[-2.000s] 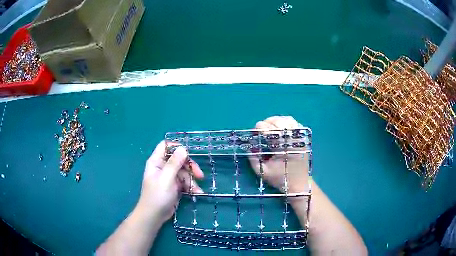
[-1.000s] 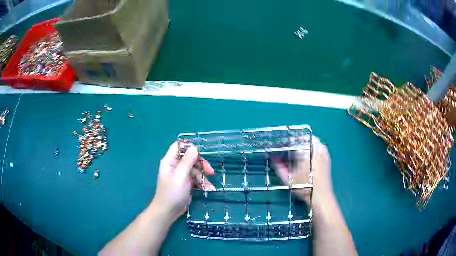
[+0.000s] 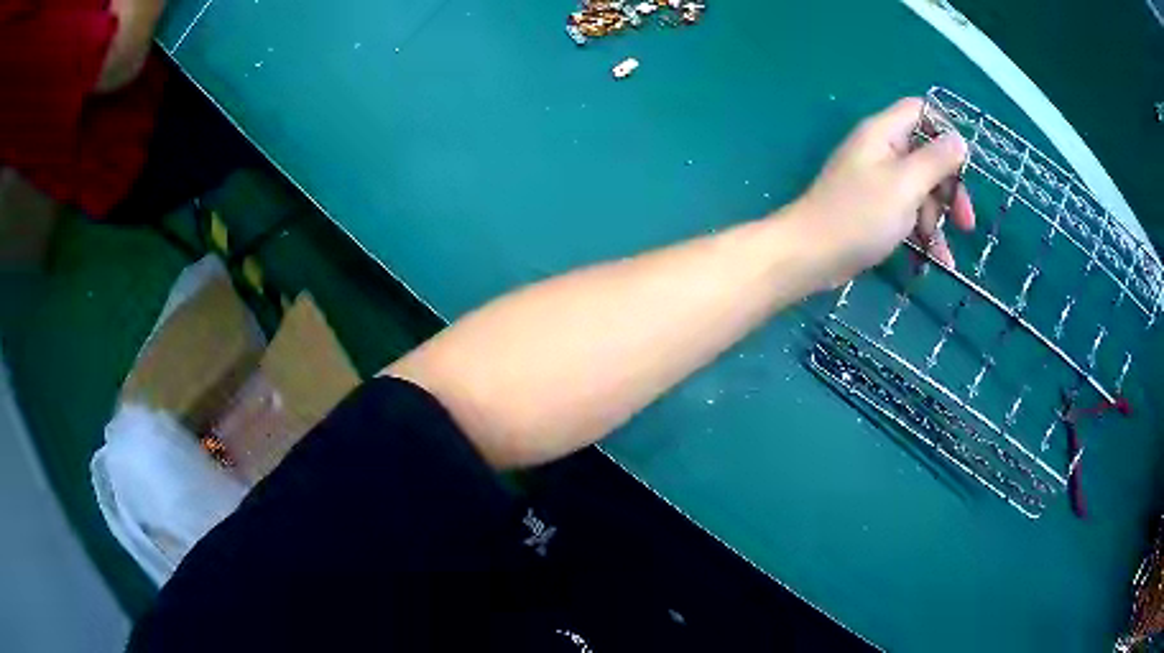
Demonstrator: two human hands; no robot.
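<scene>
My left hand [image 3: 894, 191] holds a silvery sprue frame [image 3: 1011, 313] by its upper left corner, tilted over the green bench. The frame's two edge strips are densely studded; its middle is open bars with small fittings. Side cutters with red handles [image 3: 1076, 478] show at the frame's lower right end, with no hand on them. My right hand is out of the picture. A small pile of loose parts [image 3: 626, 15] lies at the top, with a single pale part [image 3: 624, 68] below it.
A supply carton [image 3: 300, 370] with open flaps and a white liner [image 3: 141, 478] stands on the floor at left. Another person's red clothing [image 3: 51, 102] is at the upper left. Orange-gold empty runners [image 3: 1145, 600] show at the lower right edge. The bench edge runs diagonally.
The view has swung left and down, bringing the floor and carton into sight. My right hand has left the picture, and the cutters now show. My left hand still holds the frame.
</scene>
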